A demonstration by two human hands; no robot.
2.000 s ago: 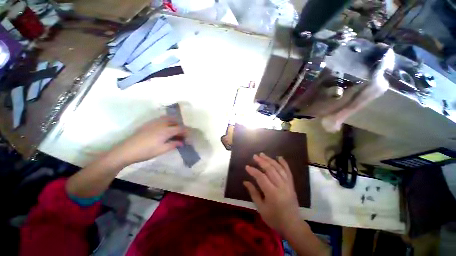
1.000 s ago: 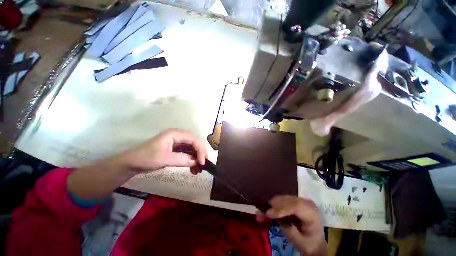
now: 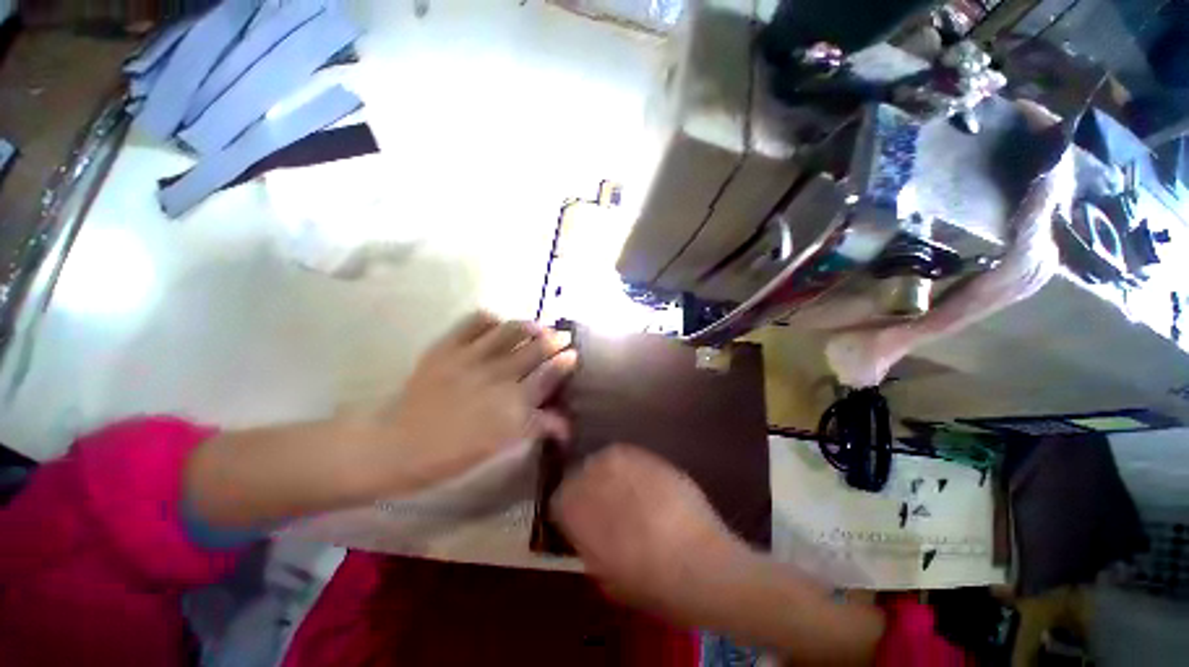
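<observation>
A dark brown cloth panel (image 3: 691, 417) lies on the white table, its far edge at the lamp glow below the sewing machine head (image 3: 743, 170). My left hand (image 3: 489, 391) lies at the panel's left edge, fingertips near the glow. A narrow dark strip (image 3: 545, 502) shows along that left edge, below my left fingers; its upper part is hidden by the hands. My right hand (image 3: 632, 515) is curled on the panel's lower left part, its fingertips hidden. Whether it pinches the strip is not visible. The needle area is washed out by glare.
Pale grey-blue strips (image 3: 261, 78) are heaped at the upper left. Black-handled scissors (image 3: 857, 437) lie under the machine arm, with small dark scraps (image 3: 917, 502) nearby. A pink rag (image 3: 965, 306) hangs on the head. Brown panels (image 3: 1069, 508) hang at the table's right end.
The strip, held between both hands a second ago, is now along the panel's left edge. My left hand has moved up towards the needle, my right hand left onto the panel. The view has shifted closer.
</observation>
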